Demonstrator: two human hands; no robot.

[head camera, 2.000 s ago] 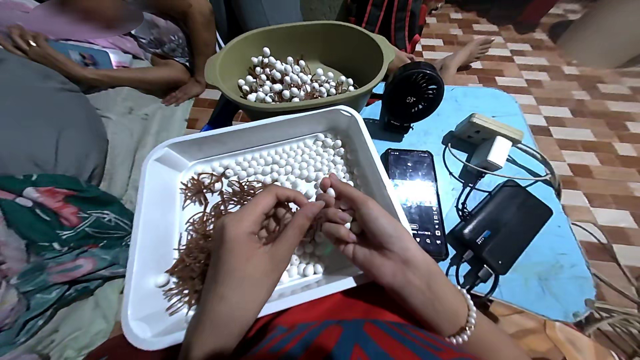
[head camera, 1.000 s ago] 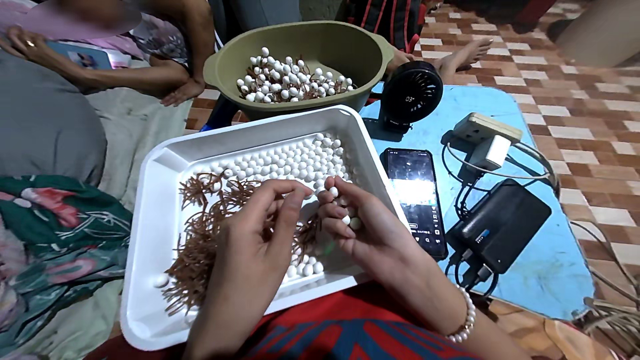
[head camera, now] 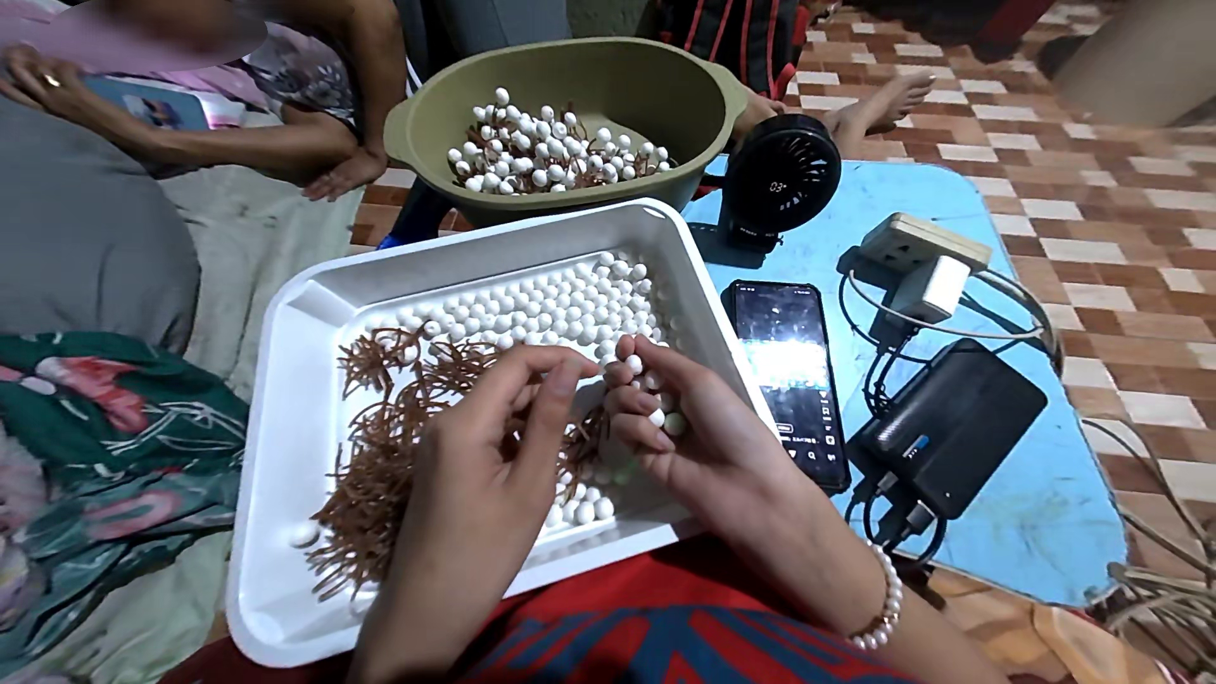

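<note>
A white plastic tray (head camera: pixel 275 456) lies on my lap under both hands. Small white balls (head camera: pixel 541 309) fill its far part, and thin brown stems (head camera: pixel 370 494) are heaped at its left. My left hand (head camera: pixel 494 456) is over the middle, thumb and index finger close together; whether a stem is between them cannot be told. Close by on the right, my right hand (head camera: pixel 703 418) holds several white balls in curled fingers, one of them (head camera: pixel 634 363) at its fingertips. Beyond the tray, an olive-green plastic basin (head camera: pixel 570 62) contains brown stems with white balls on them.
On a blue tabletop (head camera: pixel 1026 560) at the right are a phone (head camera: pixel 793 380), a small black fan (head camera: pixel 781 176), a power strip (head camera: pixel 921 242) with a charger, and a black power bank (head camera: pixel 955 427) with cables. A person's arm (head camera: pixel 237 147) and patterned cloth (head camera: pixel 123 475) are at the left.
My left hand has shifted from close against my right fingertips to slightly apart from them. My right hand stays nearly in place, with white balls in it throughout.
</note>
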